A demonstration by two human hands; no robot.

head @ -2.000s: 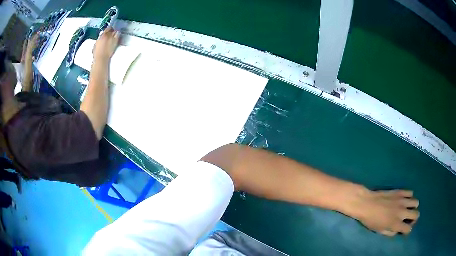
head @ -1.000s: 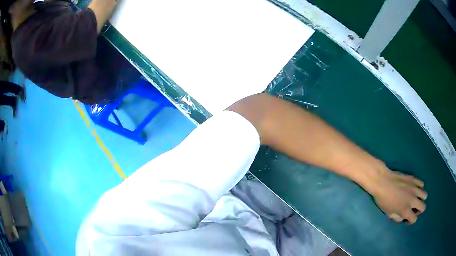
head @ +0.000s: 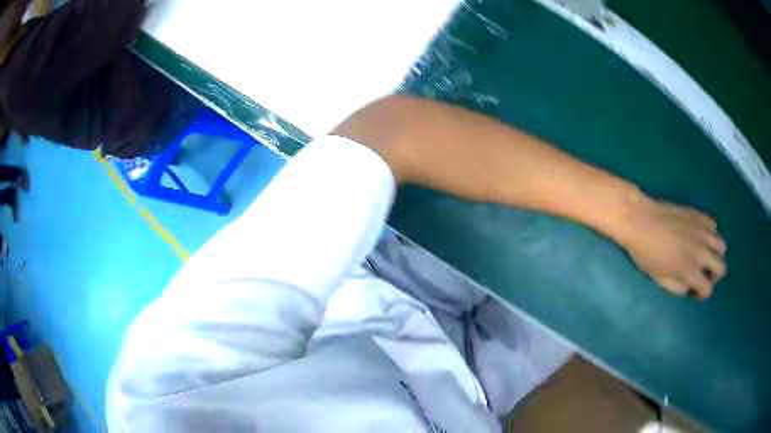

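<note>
My left hand (head: 676, 245) rests palm down on the green bench top (head: 541, 262) at the right of the head view. Its fingers are loosely bent with small gaps, and no object shows in it; what is under the palm is hidden. My bare forearm lies across the bench from a white sleeve. My right hand is out of the picture. A large white sheet (head: 296, 51) lies taped on the bench at the upper left.
A brown surface, likely the carton (head: 583, 402), shows below the bench edge at the bottom right. A white metal rail (head: 676, 93) runs along the far side. A coworker in a dark top (head: 76, 76) is at the upper left, near a blue stool (head: 182, 199).
The view has swung down and right. The sheet and coworker have shifted up and partly out, and the brown surface shows more. My left hand stays on the bench.
</note>
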